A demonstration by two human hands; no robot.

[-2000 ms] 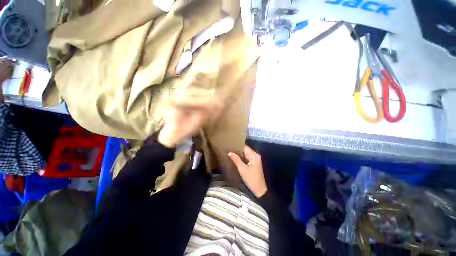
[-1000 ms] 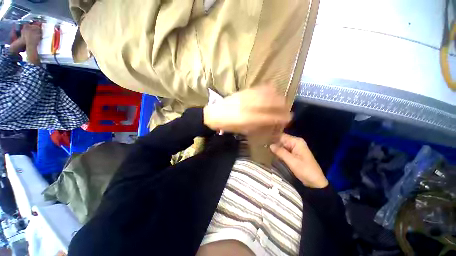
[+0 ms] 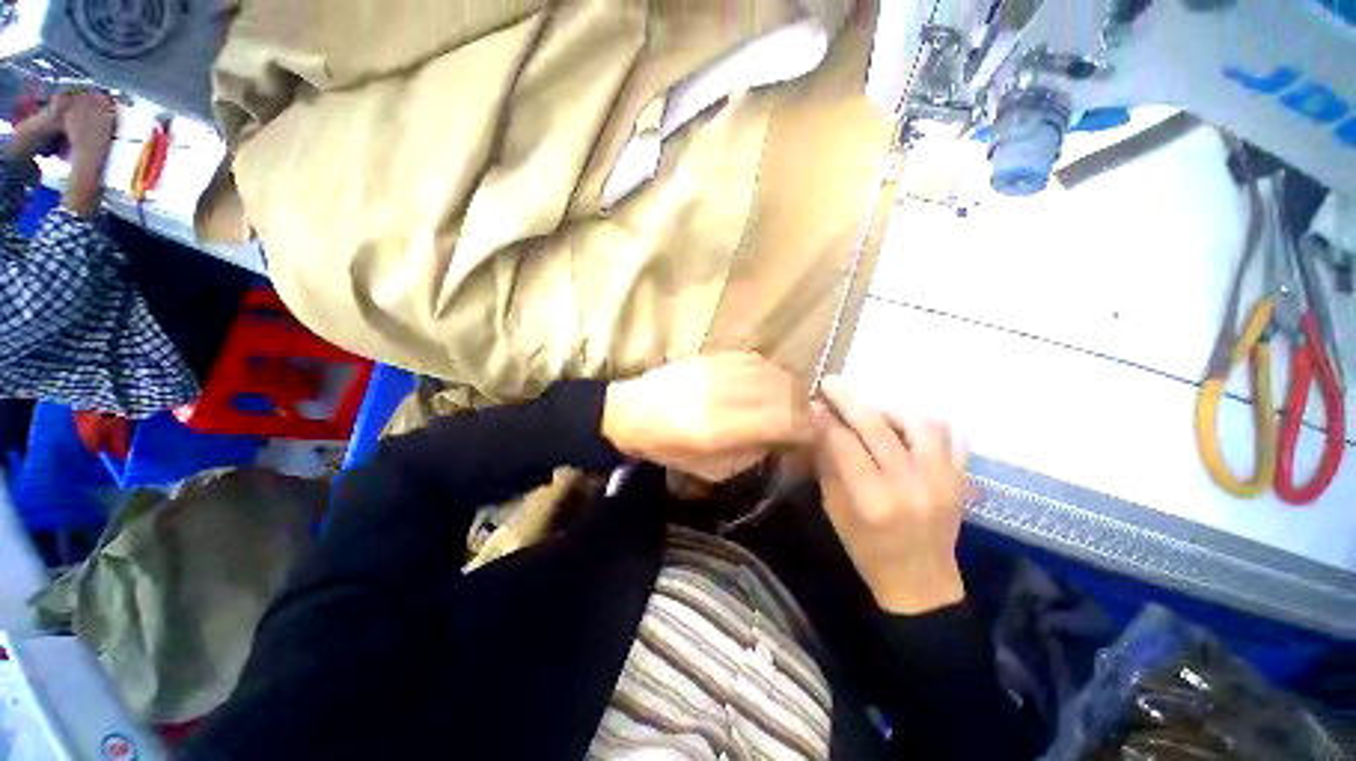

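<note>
The tan garment (image 3: 595, 253) is heaped on the table left of the needle and hangs over the table's front edge. A zipper (image 3: 851, 298) runs along its right border, from the presser foot (image 3: 910, 112) down to my hands. My left hand (image 3: 714, 413) is closed on the garment's edge at the zipper's near end. My right hand (image 3: 892, 483) pinches the zipper end right beside it, fingertips nearly touching. The fingertips partly hide what they hold. White patches (image 3: 744, 67) show among the folds.
The white sewing machine head (image 3: 1190, 60) stands at the upper right. Scissors (image 3: 1271, 372) with yellow and red handles lie right of the needle. A plastic bag (image 3: 1190, 691) is low right. A red crate (image 3: 283, 372) and another person's checked sleeve (image 3: 82, 312) are at left.
Both hands have come together at the zipper end on the table's front edge. A second ago my left hand was blurred over the cloth. The view has shifted, showing the needle area and scissors again.
</note>
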